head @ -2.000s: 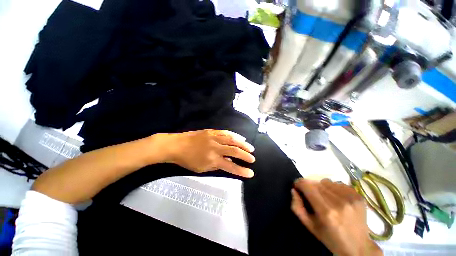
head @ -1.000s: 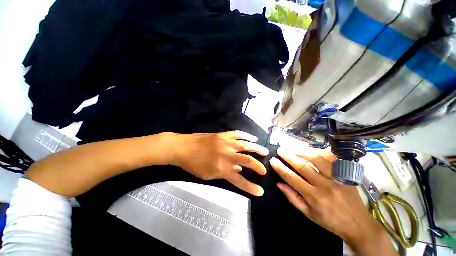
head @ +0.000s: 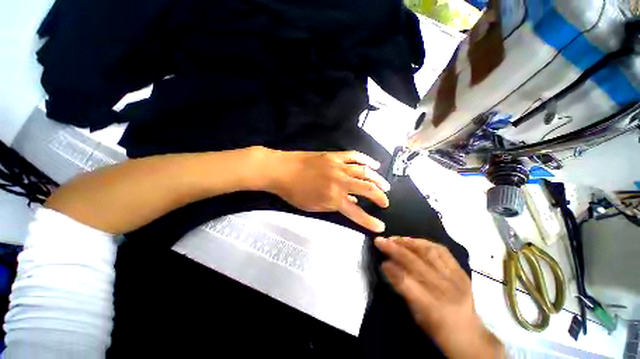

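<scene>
A black garment panel (head: 421, 210) lies under both hands and reaches the presser foot (head: 400, 161) at the base of the white sewing machine head (head: 533, 70). My left hand (head: 326, 184) lies flat on the cloth, left of the foot, fingers slightly spread. My right hand (head: 431, 280) is nearer to me, at the cloth's edge, slightly blurred. Its thumb and fingertips are close together at the cloth, but whether they pinch it cannot be told. Black cloth also hangs over the table's front edge.
A pile of black cut pieces (head: 231, 70) lies behind my left arm. Gold-handled scissors (head: 516, 280) lie right of my right hand. A printed ruler scale (head: 260, 245) shows below my left hand. Black strings (head: 24, 172) hang at far left. A green-tipped dark tool (head: 602, 317) lies at right.
My right hand has moved from beside the presser foot back towards me along the cloth. My left hand stays flat on the cloth. The view has shifted a little.
</scene>
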